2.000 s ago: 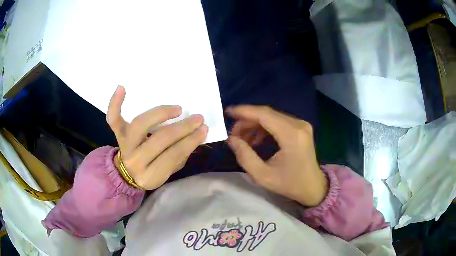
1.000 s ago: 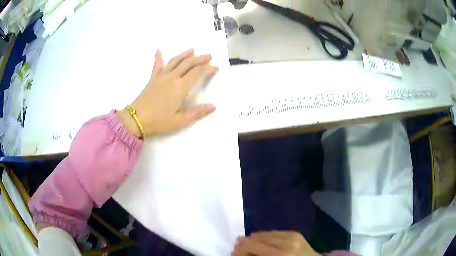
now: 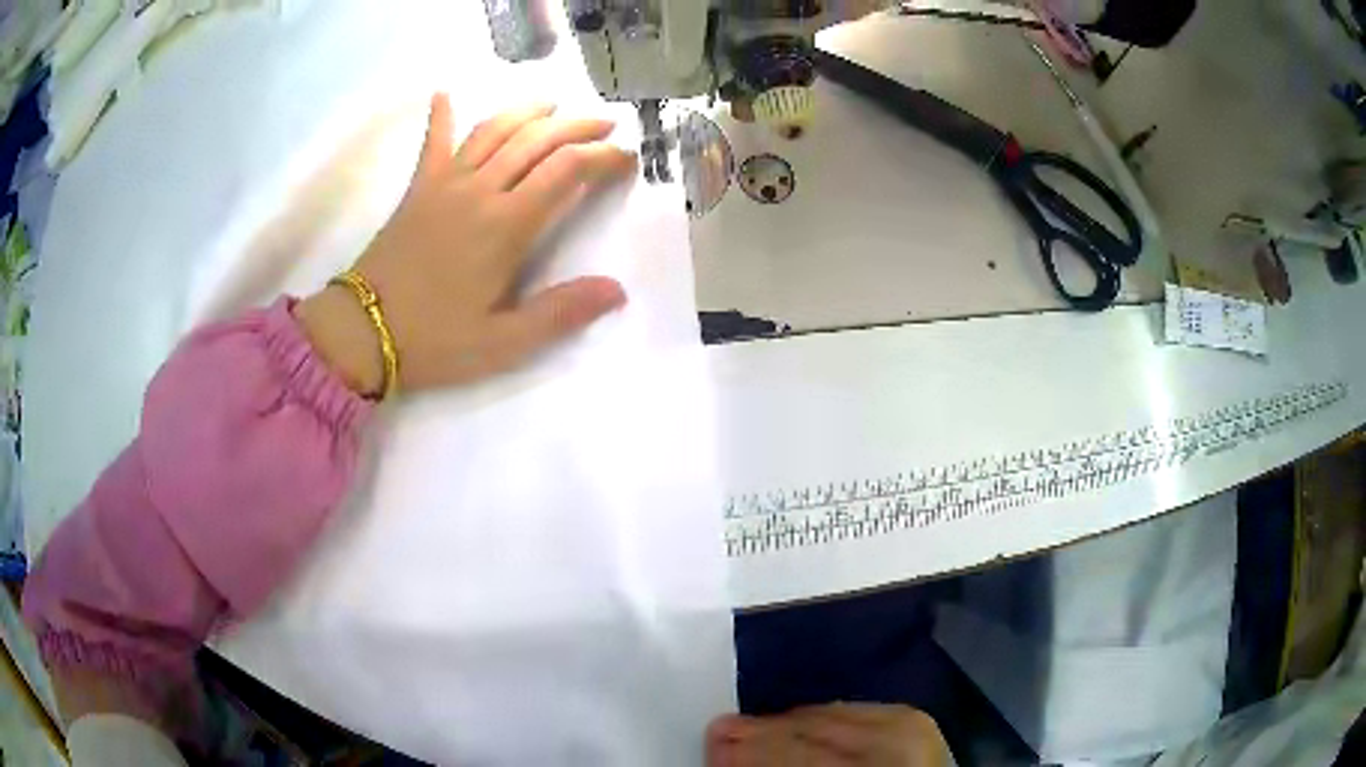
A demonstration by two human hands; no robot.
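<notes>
A large white fabric panel [image 3: 524, 510] lies over the table and hangs past its front edge. Its straight right edge runs up to the presser foot [image 3: 655, 143] of the sewing machine head [image 3: 644, 45]. My left hand [image 3: 487, 247] lies flat on the fabric with fingers apart, fingertips just left of the presser foot. My right hand [image 3: 829, 737] is at the bottom edge of the picture, partly cut off, with its fingertips at the fabric's right edge; the fingers' grip is partly hidden.
Black-handled shears [image 3: 1004, 158] lie on the machine bed right of the needle. A small white paper label [image 3: 1215, 319] lies farther right. A printed ruler [image 3: 1034, 472] runs along the table's front edge. White cloth [image 3: 1124, 644] hangs below the table at right. More white pieces lie at upper left.
The fabric has gone from over the lap up onto the table, under the machine head. My left hand has moved up and flattened on it. My right hand has moved down to the picture's bottom edge.
</notes>
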